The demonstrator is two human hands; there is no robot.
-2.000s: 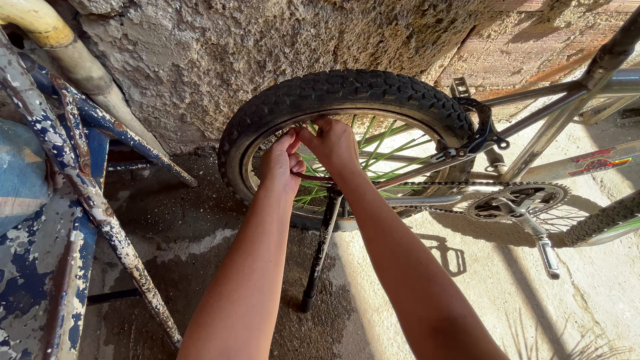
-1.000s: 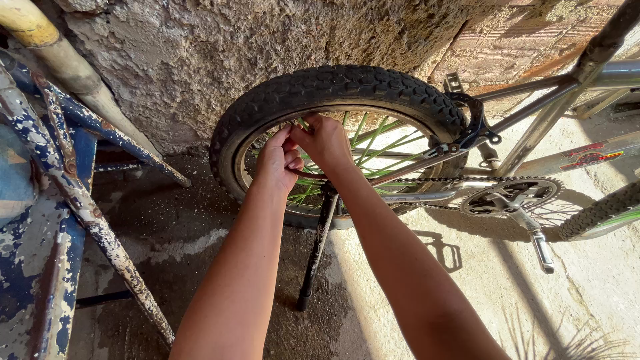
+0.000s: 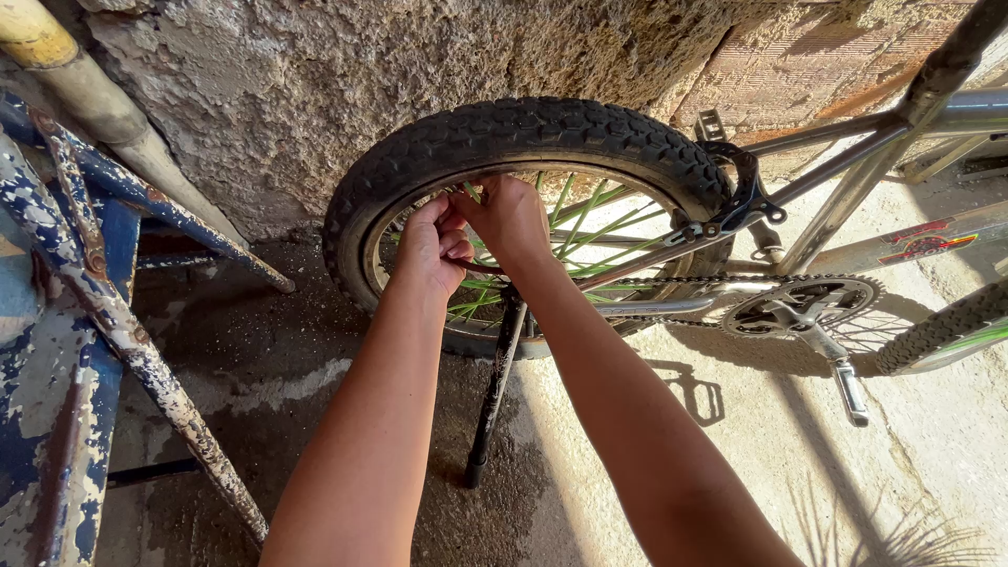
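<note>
A bicycle's rear wheel with a knobby black tire (image 3: 551, 122) stands against the wall. My left hand (image 3: 433, 248) has curled fingers near the inner left side of the rim, and my right hand (image 3: 508, 216) meets it there with bent fingertips at the green spokes (image 3: 594, 213). What the fingertips grip is hidden. A thin dark cord or tube (image 3: 482, 268) runs beside the left hand's curled fingers. Below the hands a black kickstand (image 3: 498, 386) reaches the floor. Right of the wheel are the brake arm (image 3: 740, 185), the chain and the chainring (image 3: 803, 307) with its crank.
A rough wall (image 3: 276, 94) rises behind the wheel. At left stand a blue metal frame with peeling paint (image 3: 150, 354) and a yellowish pole (image 3: 102, 102). The front wheel (image 3: 949, 331) is at the right edge. The concrete floor (image 3: 598, 472) is partly sunlit.
</note>
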